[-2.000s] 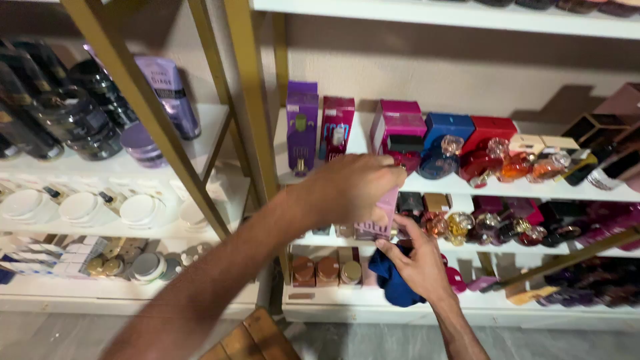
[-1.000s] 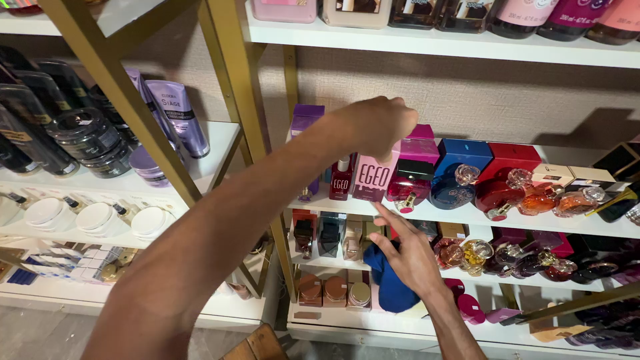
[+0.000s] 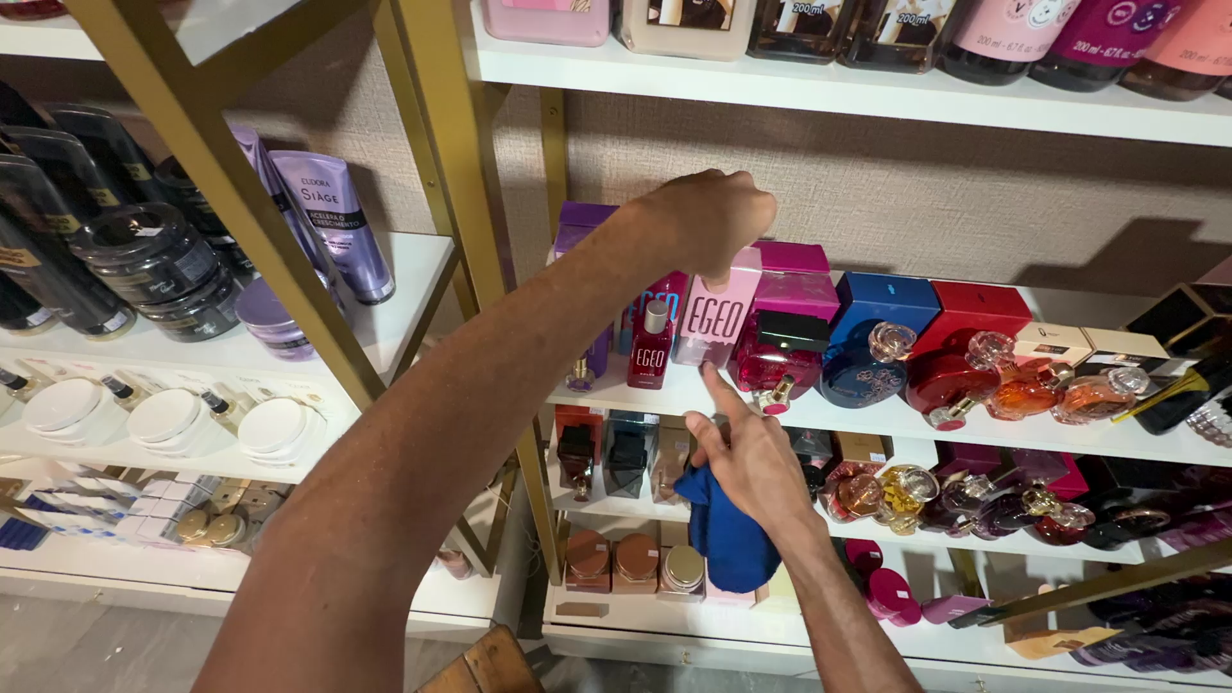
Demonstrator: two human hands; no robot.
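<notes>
My left hand point(image 3: 707, 226) is closed at the top of a pink EGEO perfume box point(image 3: 710, 322), which stands on the shelf; the far side of the grip is hidden. My right hand point(image 3: 760, 467) is just below, its index fingertip at the box's lower edge, with a blue cloth point(image 3: 727, 539) hanging from its other fingers. Left of the box stands a small red perfume bottle point(image 3: 652, 351), with a red box point(image 3: 666, 289) behind it. To its right are a magenta bottle point(image 3: 782, 351) and a magenta box point(image 3: 794, 274).
Blue point(image 3: 885, 303) and red boxes point(image 3: 980, 313) with bottles line the same shelf point(image 3: 866, 419). Several bottles and jars point(image 3: 587, 558) fill the shelves below. A gold metal frame point(image 3: 452, 144) rises at left. A shelf with bottles point(image 3: 866, 87) overhangs the back.
Two seconds ago the pink box was lower, between both hands in front of the shelf; now it stands beside the red bottle. The left hand has moved up with it. The view has tilted.
</notes>
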